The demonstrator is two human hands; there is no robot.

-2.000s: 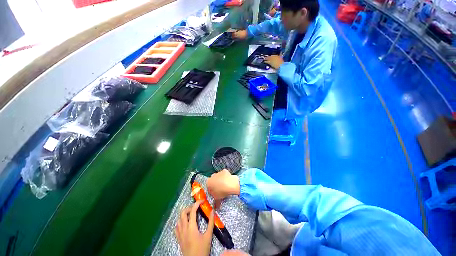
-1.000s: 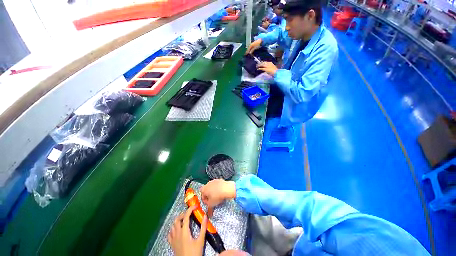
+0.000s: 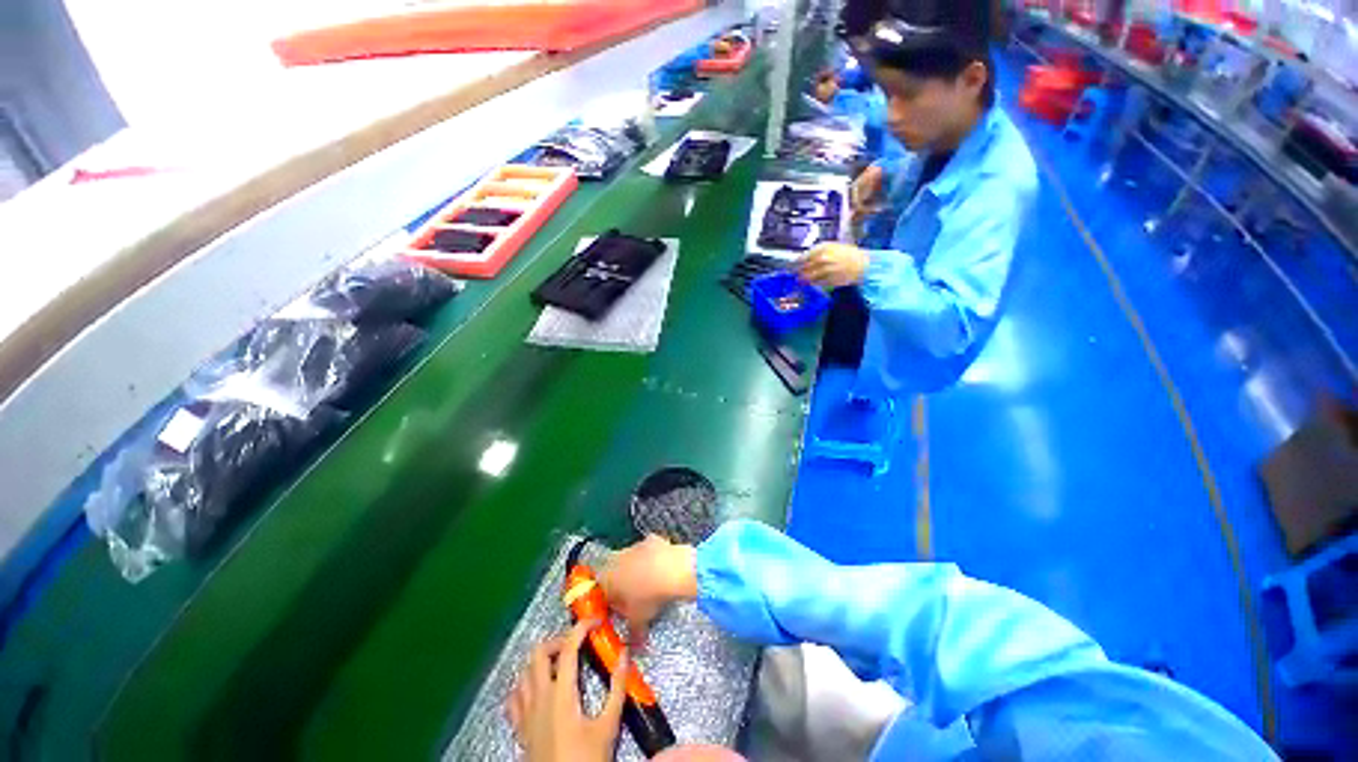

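A long orange-and-black handheld device (image 3: 606, 645) lies on a silvery bubble-wrap mat (image 3: 524, 655) at the bottom centre. My left hand (image 3: 566, 703) holds its middle, with fingers on the near side and the thumb across it. My right hand (image 3: 649, 578) is bent down against the device's far, orange part. Its fingertips are hidden, so I cannot tell whether it holds something. A thin black cord end shows at the device's far tip. A round dark dish (image 3: 673, 506) with small parts stands just beyond my right hand.
A black panel (image 3: 600, 274) lies on bubble wrap farther along the green bench. Bagged black parts (image 3: 246, 424) and an orange-red tray (image 3: 492, 223) line the left side. A neighbouring worker (image 3: 953, 223) sits beyond, by a blue bin (image 3: 789, 302) and another black panel (image 3: 801, 218).
My left hand stays on the device and my right hand stays at its far part. The neighbour's hand has moved from the black panel to the blue bin. The view has shifted slightly.
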